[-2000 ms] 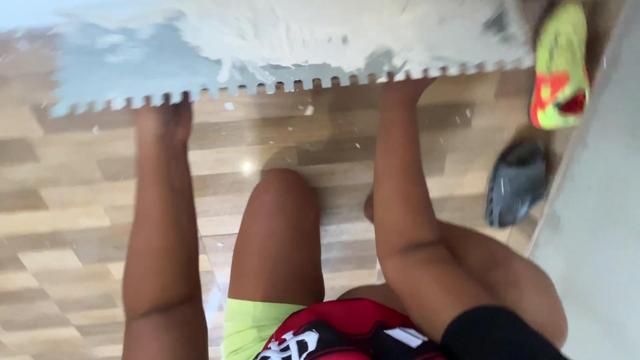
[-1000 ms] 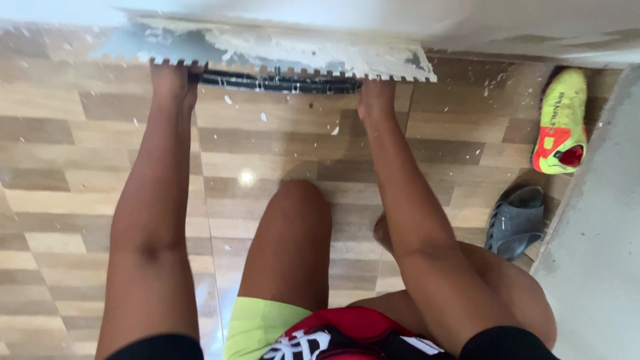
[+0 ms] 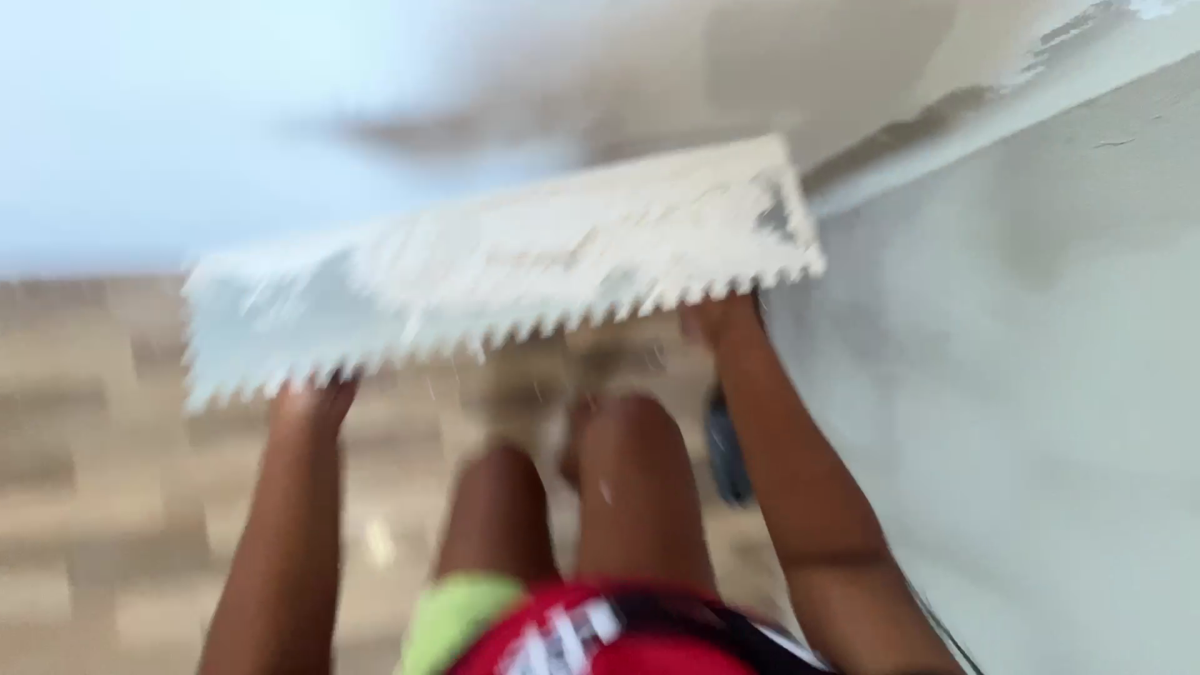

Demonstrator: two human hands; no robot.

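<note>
A wide notched trowel (image 3: 506, 267), its metal blade smeared with whitish paste, spans the middle of the view and tilts up toward the right. Below its left end, my left hand (image 3: 317, 403) grips the trowel from behind, fingers mostly hidden by the blade. My right hand (image 3: 722, 314) grips it near the right end, also partly covered. The toothed edge faces me. The handle is hidden behind the blade. Pale wall surface (image 3: 234, 122) lies beyond the blade, blurred.
A grey wall (image 3: 1012, 375) rises close on my right, beside my right arm. Wood-patterned floor (image 3: 94, 487) lies below and left. A dark slide sandal (image 3: 727, 450) is on the floor by my right forearm. A brownish patch (image 3: 825, 56) shows beyond the trowel.
The trowel, lower and edge-on against the wall a second ago, now shows its coated face and slants up to the right. Both hands have stayed on it. The view has shifted toward the right wall.
</note>
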